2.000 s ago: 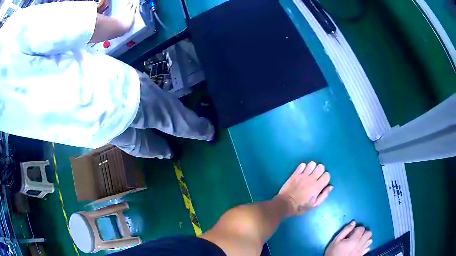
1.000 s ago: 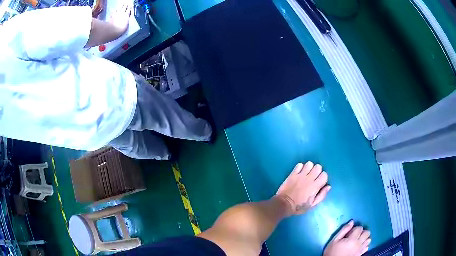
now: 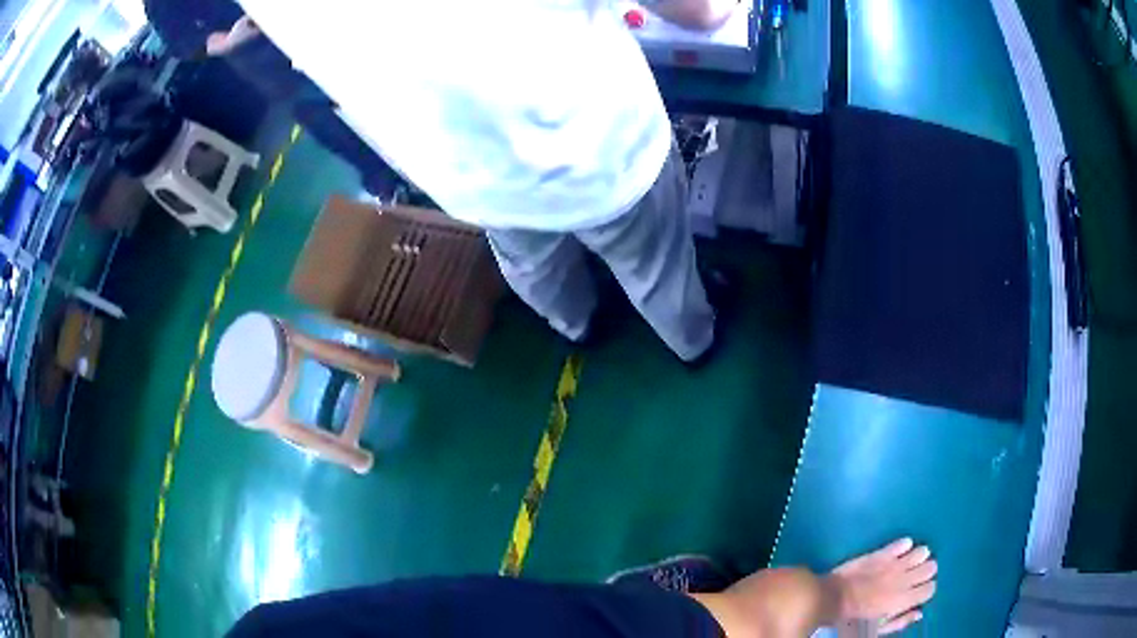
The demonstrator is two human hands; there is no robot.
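Observation:
My left hand (image 3: 883, 586) lies palm down on the green-blue bench (image 3: 873, 474) at the lower right, fingers slightly spread and nothing in it. My right hand is not in view. The large black mat (image 3: 925, 262) lies farther along the bench, beyond my left hand and not touched by it. A dark, thin tool, possibly a screwdriver (image 3: 1071, 249), lies along the white rail at the bench's far side.
A person in a white top (image 3: 499, 112) stands at a white fixture (image 3: 711, 47) with red buttons. On the green floor are a divided carton (image 3: 337, 259), a round stool (image 3: 249, 368), another stool (image 3: 187, 187) and yellow-black tape (image 3: 542, 455). Another person shows at the upper left.
The view has swung left, so the bench, mat and my left hand sit farther right and more floor shows. My right hand has left the picture. My left hand still rests on the bench.

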